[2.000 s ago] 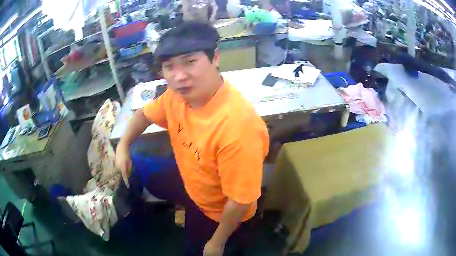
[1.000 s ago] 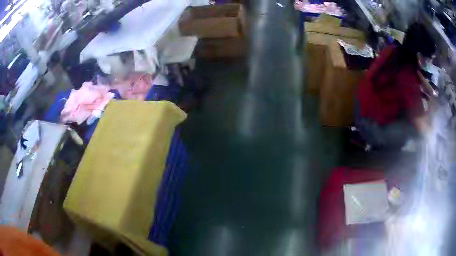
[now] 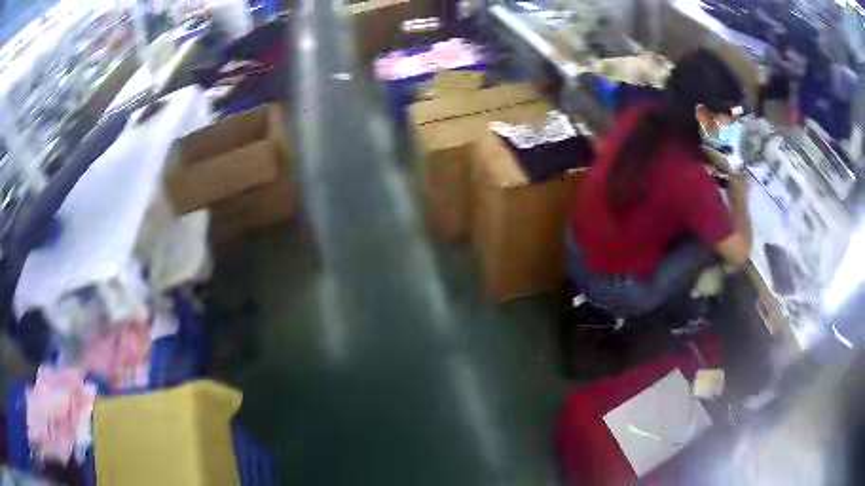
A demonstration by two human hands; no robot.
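Neither of my hands is in the picture. Nearest in front of me at the lower right is a red cloth-covered stand (image 3: 588,418) with a white sheet (image 3: 656,423) on top and a small pale item (image 3: 708,383) beside the sheet. At the lower left is a yellow-covered block (image 3: 166,439), cut off by the bottom edge, with blue material along its side. Pink cloth pieces (image 3: 59,413) lie next to it. The view is blurred.
A seated person in a red shirt (image 3: 645,195) and face mask leans over a machine table at the right. Brown cartons (image 3: 517,233) stand behind, one bearing dark and white garment pieces (image 3: 545,152). An open carton (image 3: 228,161) stands left. Green floor (image 3: 370,380) runs between.
The view has swung right, away from the person in orange, who is out of the picture. The seated person, cartons and red stand have shifted left in view.
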